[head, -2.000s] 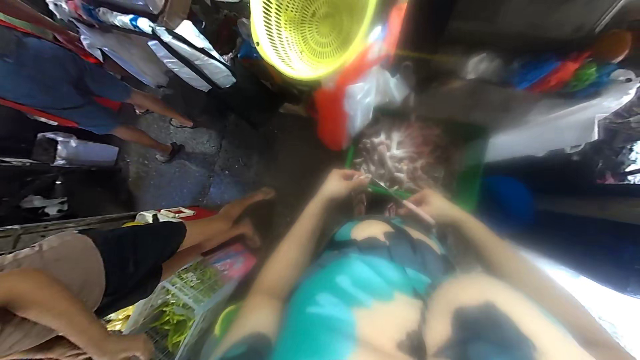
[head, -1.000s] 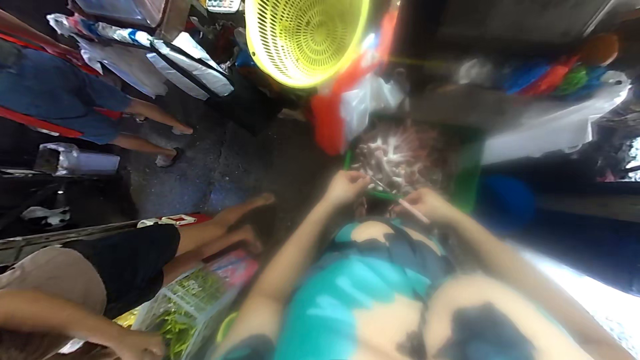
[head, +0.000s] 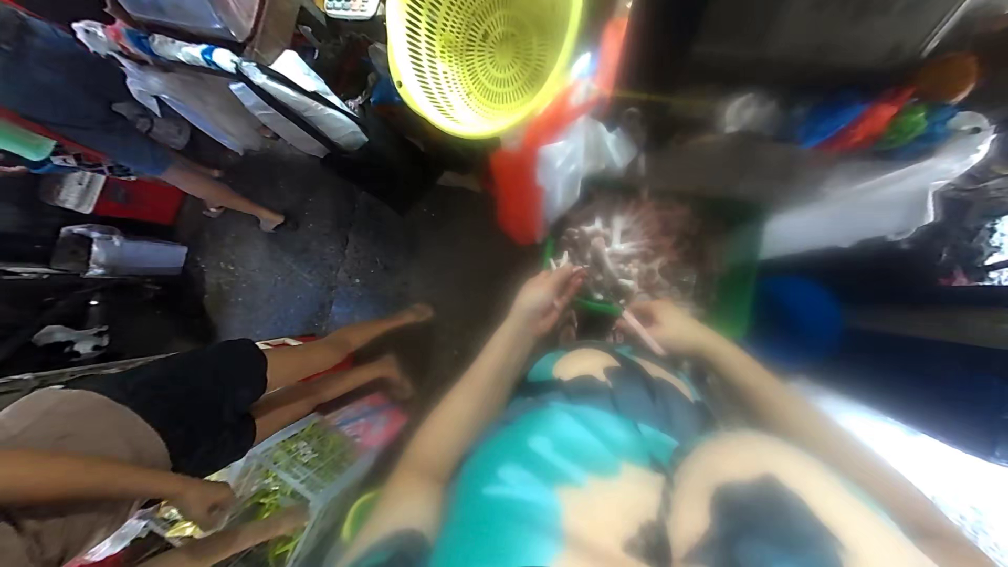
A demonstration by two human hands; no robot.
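Observation:
Pale, slender pieces, perhaps chicken feet or squid, lie heaped (head: pixel 614 244) in a green container (head: pixel 736 272) in front of my body; blur hides their exact kind. My left hand (head: pixel 547 298) is at the near left edge of the heap, fingertips pinched around a small pale piece. At the near right edge, my right hand (head: pixel 661 324) holds a thin pinkish-white stick-like object (head: pixel 644 334), possibly a knife handle, pointing back toward my body. The two hands are a short distance apart, with the green rim between them.
A yellow plastic colander basket (head: pixel 492 63) is beyond the heap, beside red and white plastic bags (head: pixel 579 161). One person stands at lower left by a crate of green vegetables (head: pixel 303 453); another is at upper left. A blue round object (head: pixel 799 315) lies right of the green container.
My hands stay near the heap's near edge with little plain movement. The person at upper left has shifted their legs, and the person at lower left has moved an arm over the vegetable crate.

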